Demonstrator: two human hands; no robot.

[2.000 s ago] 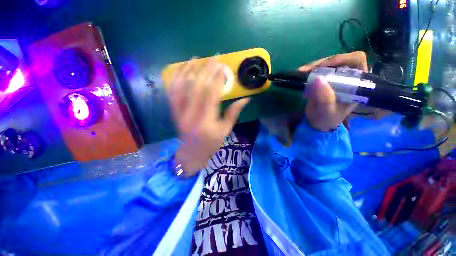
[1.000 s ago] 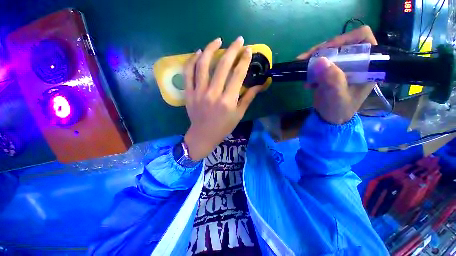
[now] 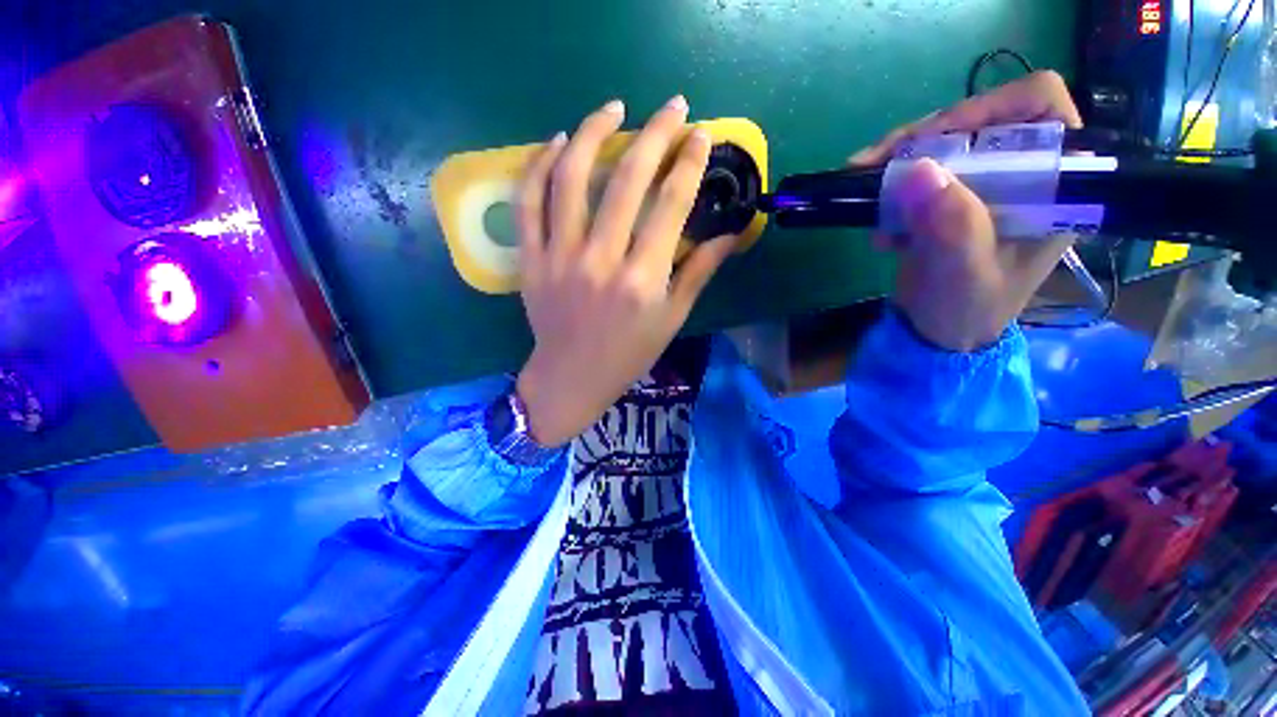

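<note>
The yellow fixture (image 3: 473,175) lies on the green mat with a pale empty pocket at its left end. A round black housing (image 3: 728,192) sits in its right pocket. My left hand (image 3: 612,266) lies over the fixture's middle, fingers spread, thumb and index finger against the housing, holding both down. The middle pocket is hidden under it. My right hand (image 3: 966,231) is closed around the black electric screwdriver (image 3: 840,198), held nearly level by its wrapped middle. Its tip is at the housing's right side; whether it touches a screw cannot be told.
An orange-red slab (image 3: 266,378) with round openings, one glowing pink, stands at left. A dark power supply (image 3: 1120,70) with red digits is at upper right. Clear plastic (image 3: 1211,329) and cables are at far right. Red objects (image 3: 1155,518) are at lower right.
My left hand has shifted right along the fixture, uncovering its left pocket, and its thumb has come to the housing. Lately the screwdriver and right hand have moved slightly right.
</note>
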